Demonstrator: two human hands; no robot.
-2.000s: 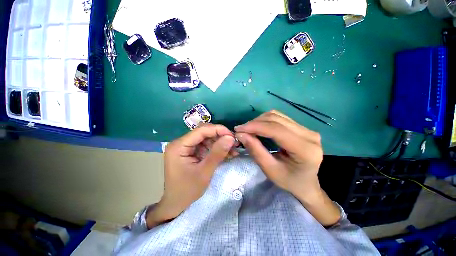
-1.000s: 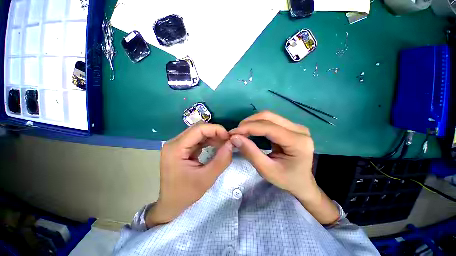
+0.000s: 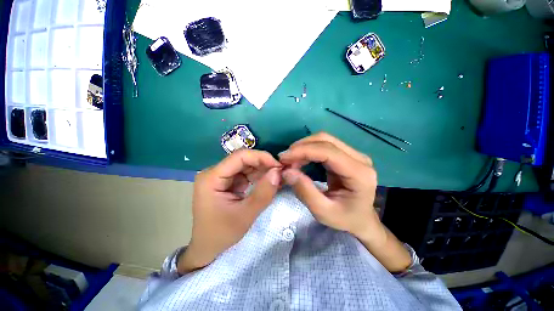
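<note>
My left hand (image 3: 228, 203) and my right hand (image 3: 337, 185) meet at the bench's front edge, with thumbs and index fingertips pinched close together. A tiny thing seems to be between the fingertips; it is mostly hidden, and I cannot tell what it is. An open watch body (image 3: 239, 140) lies on the mat just behind my left hand. Another open watch body (image 3: 365, 53) lies farther back on the right. Black tweezers (image 3: 367, 129) lie on the mat to the right, behind my right hand.
Glossy black screen assemblies (image 3: 205, 36) lie on and beside white paper (image 3: 273, 45). A blue-rimmed parts tray (image 3: 114, 85) is at left, with a thin silvery bundle (image 3: 131, 61) beside it. A blue box (image 3: 513, 109) stands at right. Tiny bits are scattered on the green mat (image 3: 419, 103).
My hands have shifted slightly left, and the fingertips have changed their pinch a little. The things on the mat have stayed in place.
</note>
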